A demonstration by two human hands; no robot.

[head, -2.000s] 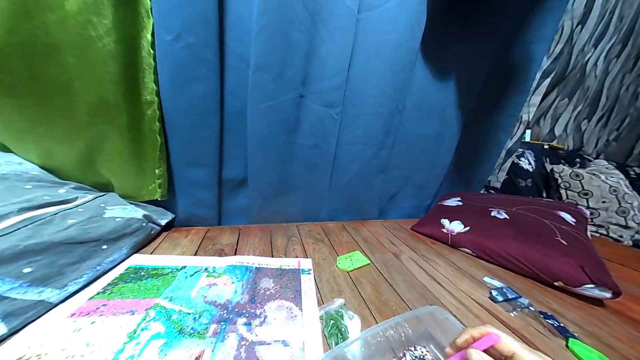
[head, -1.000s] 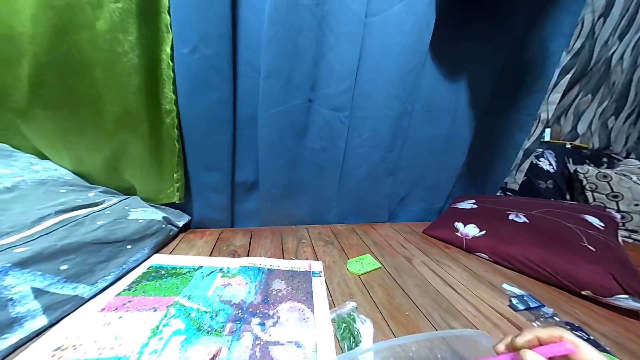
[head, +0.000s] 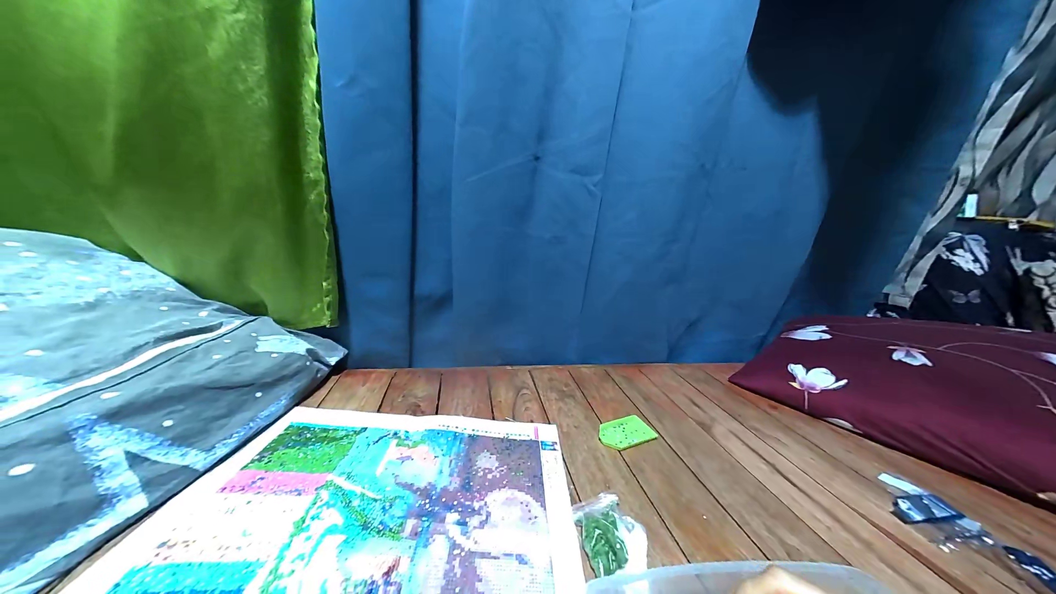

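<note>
A partly beaded diamond painting canvas lies flat on the wooden floor at the lower left. Beside its right edge is a clear plastic bag with green contents. At the bottom edge, the rim of a translucent plastic container shows, its inside cut off by the frame. A small part of my right hand appears over that container; its fingers and anything in them are hidden. My left hand is out of view. A small lime-green plastic tray rests on the boards above the bag.
A maroon floral pillow lies at the right, with small plastic packets in front of it. Dark star-patterned bedding borders the canvas on the left. Blue and green curtains hang behind the wooden floor.
My right hand, earlier seen with a pink tool at the container, has moved mostly below the frame, and the pink tool is no longer visible. The view has shifted.
</note>
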